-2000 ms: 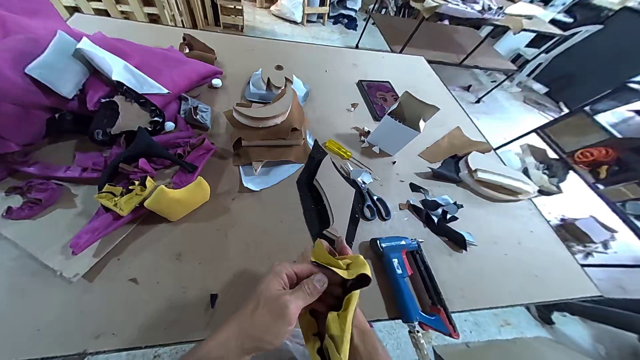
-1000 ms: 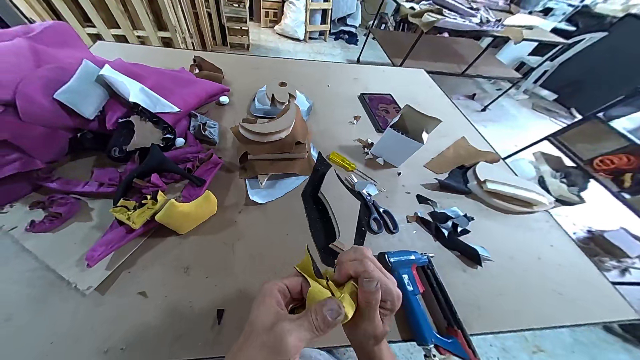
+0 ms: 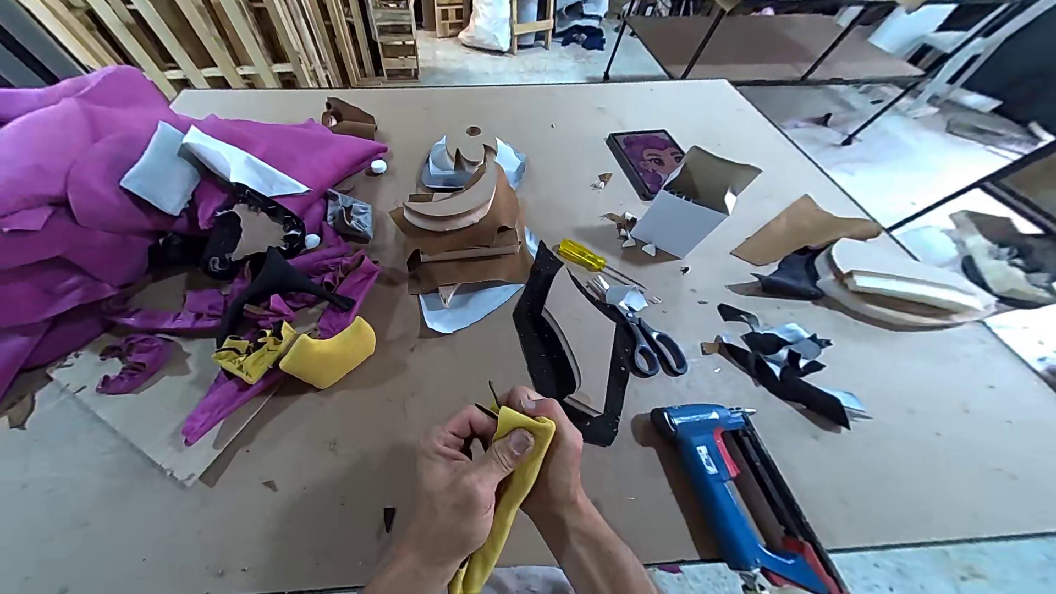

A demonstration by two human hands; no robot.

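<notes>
Near the table's front edge, my left hand and my right hand both grip a folded yellow fabric piece, which hangs down between them. Thin dark tips stick out above the fingers; what they belong to is hidden. Just beyond my right hand lies a black padded frame. Scissors with dark blue handles and a screwdriver with a yellow handle lie past it. A blue pneumatic stapler rests to the right of my right hand.
Purple fabric is heaped at left, with yellow pieces at its near side. Brown and cream shaped parts stand mid-table. An open white box, black and silvery scraps and a rounded cream part lie at right.
The yellow fabric, bunched between my hands a second ago, now hangs down in a long fold. My hands have stayed together on it.
</notes>
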